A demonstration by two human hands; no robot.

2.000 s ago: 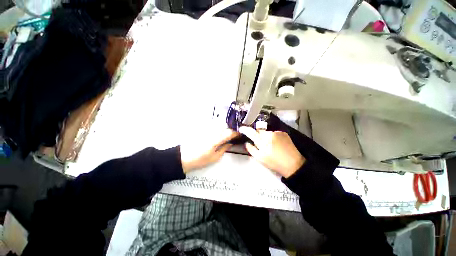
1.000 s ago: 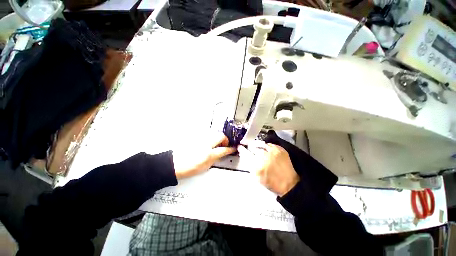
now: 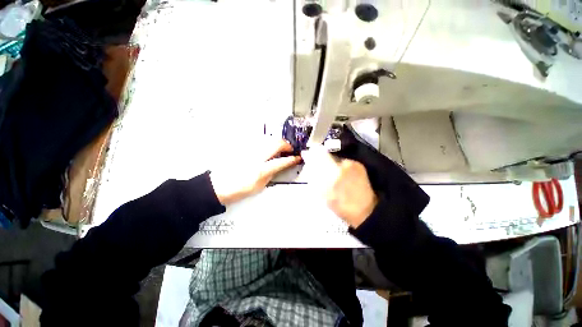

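A dark fabric piece (image 3: pixel 386 171) lies under the sewing machine arm, running from the presser foot (image 3: pixel 298 131) toward the lower right, beside my right hand. My left hand (image 3: pixel 250 177) is left of the foot, its fingertips on the fabric's small dark end just in front of the foot. My right hand (image 3: pixel 341 185) is slightly blurred and overexposed, with its fingertips at the fabric close to the needle area. The needle itself cannot be made out. The cream sewing machine (image 3: pixel 440 70) stands right of centre.
A heap of dark pieces (image 3: pixel 48 118) lies on a brown board at the left. Red-handled snips (image 3: pixel 547 198) lie at the table's right front. A grey bin (image 3: pixel 539 265) stands below the right edge. Checked cloth (image 3: pixel 255 284) covers the lap. A ruler scale marks the front table edge.
The camera view has shifted, so the machine's top and the control panel are largely out of view. Both hands stay at the presser foot. The fabric has barely moved relative to the machine.
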